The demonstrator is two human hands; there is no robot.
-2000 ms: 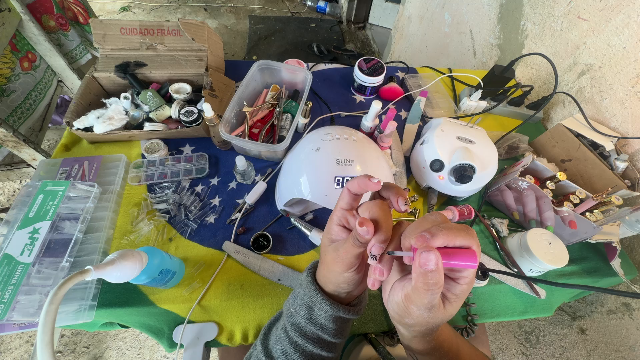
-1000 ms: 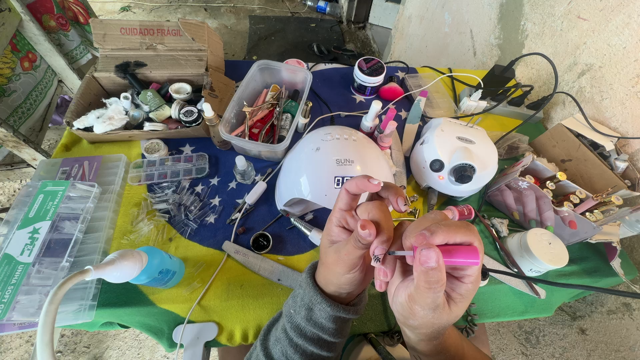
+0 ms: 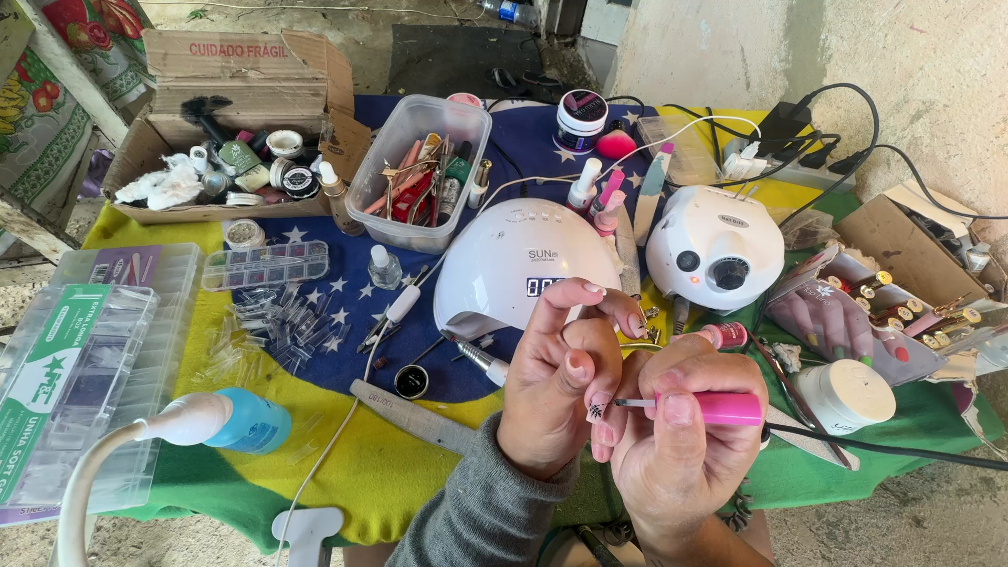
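Observation:
My left hand, in a grey sleeve, is raised with its palm side towards me and its fingers bent and apart, nothing visible in it. One light nail bears a black leaf-like design. Between thumb and fingers, my right hand grips the pink handle of a thin nail-polish brush. The bristle tip points left, just beside the decorated nail; whether it touches cannot be told. Behind the hands stands a white nail lamp. An uncapped small pot with dark contents lies left of them.
A white nail drill machine stands behind right, near cables and a box of polish bottles. Left are a nail-tip case, a blue bottle, loose clear tips, a cardboard box and a plastic tub. A nail file lies in front.

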